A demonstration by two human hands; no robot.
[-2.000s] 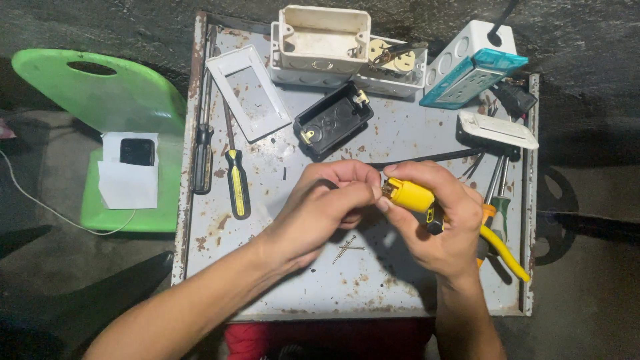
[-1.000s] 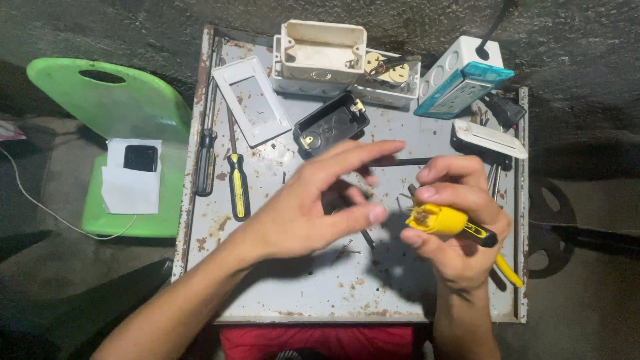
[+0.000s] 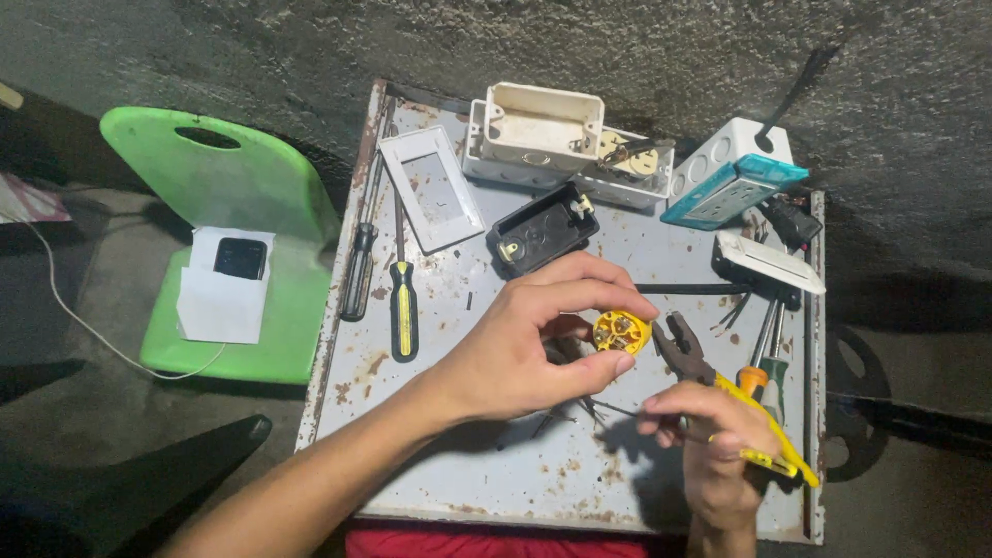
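My left hand (image 3: 554, 333) holds a round yellow electrical plug part (image 3: 621, 333) between thumb and fingers, its open face with metal terminals turned up toward me. My right hand (image 3: 701, 426), lower right, is curled round a yellow-and-black-handled tool (image 3: 769, 463); its kind cannot be told. Pliers (image 3: 686, 349) with yellow handles lie just beyond that hand, partly hidden by it. A black electrical box (image 3: 544, 231) sits past my left hand. Loose bits of wire (image 3: 593, 411) lie below the left hand, and a black cable (image 3: 690, 289) runs to its right.
On the metal table (image 3: 480, 496) are a white faceplate (image 3: 434, 190), screwdrivers at left (image 3: 404, 310) and right (image 3: 752, 380), white boxes (image 3: 542, 128), a teal-fronted outlet box (image 3: 732, 174) and a white-topped switch (image 3: 767, 260). A green chair (image 3: 232, 167) holding a phone (image 3: 240, 258) stands left.
The yellow plug part has passed from my right hand to my left. My right hand has moved lower, toward the plier handles.
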